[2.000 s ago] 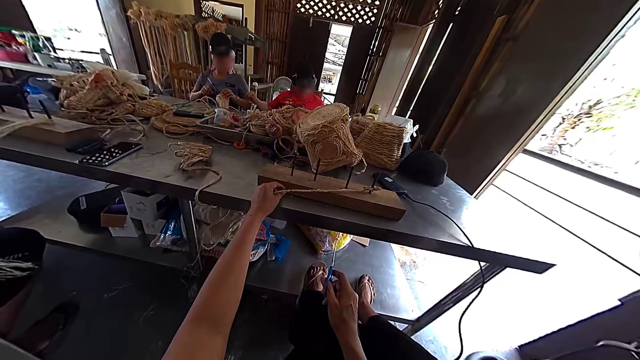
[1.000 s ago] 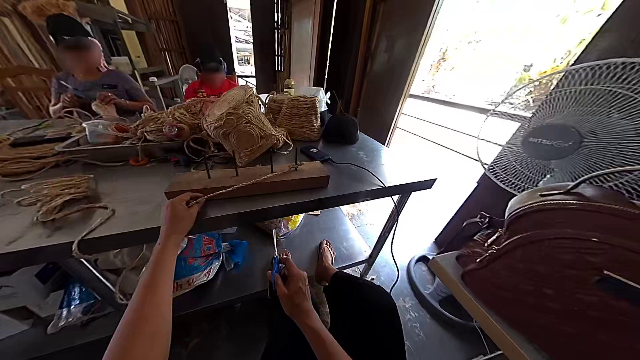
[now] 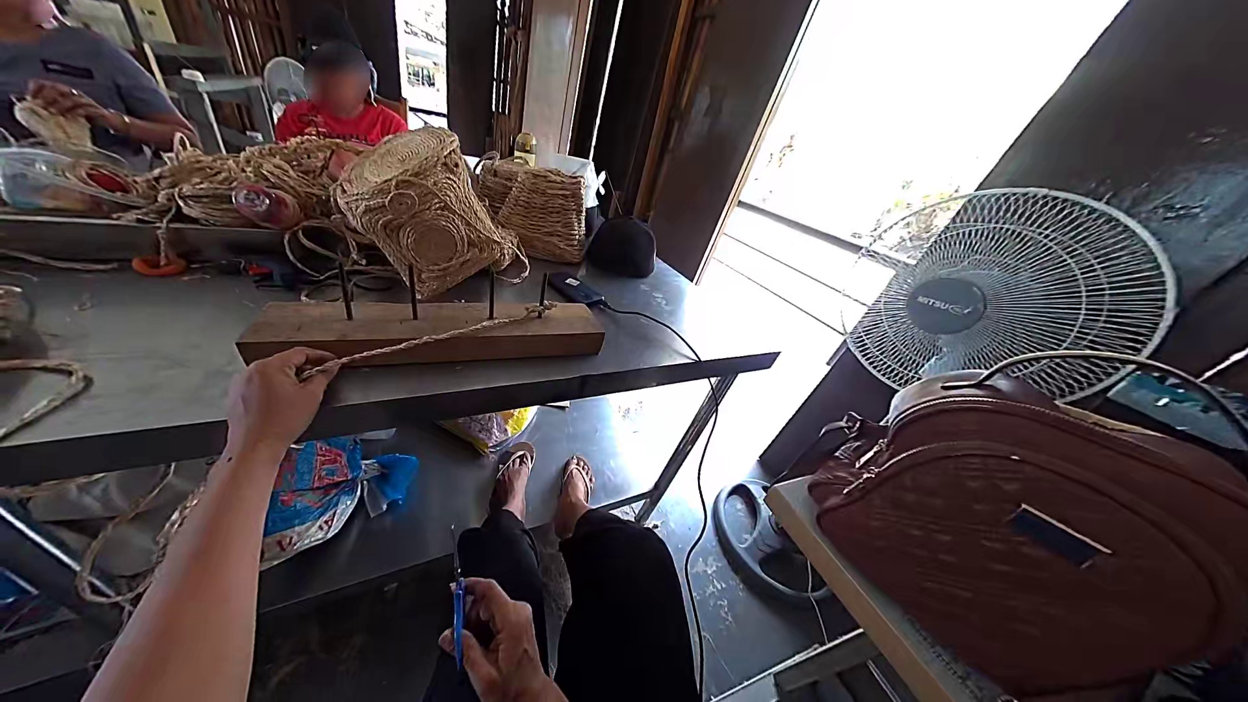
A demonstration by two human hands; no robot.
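A wooden block (image 3: 419,333) with several upright metal pegs lies along the front edge of the metal table. A twisted fiber rope (image 3: 429,339) is looped on its rightmost peg and runs slanting left across the block's face. My left hand (image 3: 280,400) pinches the rope's other end at the block's left end. Low over my lap, my right hand (image 3: 495,639) holds blue-handled scissors (image 3: 458,609), their blades pointing up and away from me. The scissors are well apart from the rope.
Woven fiber baskets (image 3: 429,214), rope bundles (image 3: 244,180) and a black cap (image 3: 622,246) are on the table (image 3: 146,322). Two people sit beyond it. A charger-like device (image 3: 575,289) trails a cable down. At right stand a fan (image 3: 1014,292) and a brown leather bag (image 3: 1024,526).
The view has swung to the right, bringing the fan and brown bag into sight. The left hand still holds the rope at the block, and the right still holds the scissors low.
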